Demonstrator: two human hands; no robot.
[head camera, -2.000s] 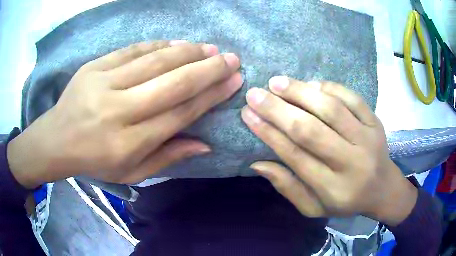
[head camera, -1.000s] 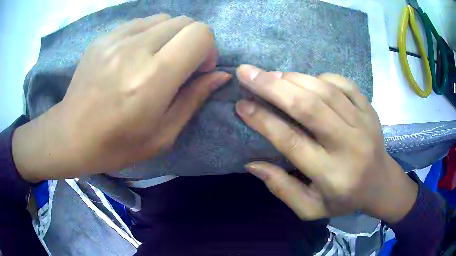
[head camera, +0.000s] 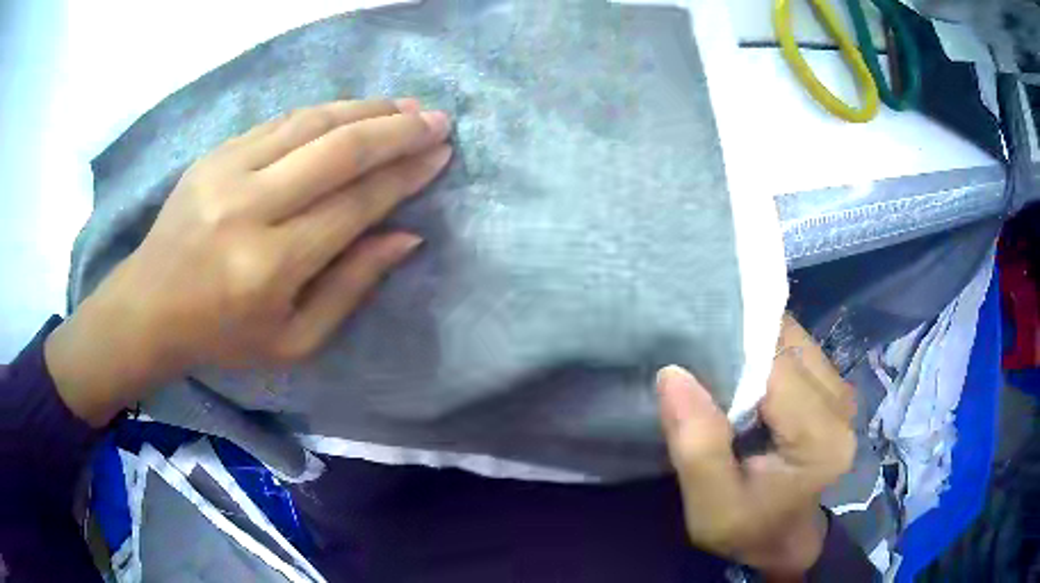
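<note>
A large grey mottled garment panel (head camera: 570, 216) lies over the white tabletop and hangs at the front edge, with a white strip along its right and lower edges. My left hand (head camera: 262, 228) lies flat on the left part of the panel, fingers close together and pointing up right, gripping nothing. My right hand (head camera: 764, 444) pinches the panel's lower right corner, thumb on top and the other fingers underneath. Any pocket slit is not clear in this view.
Scissors with one yellow handle (head camera: 827, 68) and one green handle lie at the upper right. A ruled measuring tape (head camera: 890, 211) runs along the table's front edge. Cut grey pieces with white edges (head camera: 194, 512) and blue bins (head camera: 964, 456) are below the table on both sides.
My right hand has moved down and right from the middle of the panel and taken hold of its corner, and white edging now shows. My left hand has flattened. The scissors appear higher and further left.
</note>
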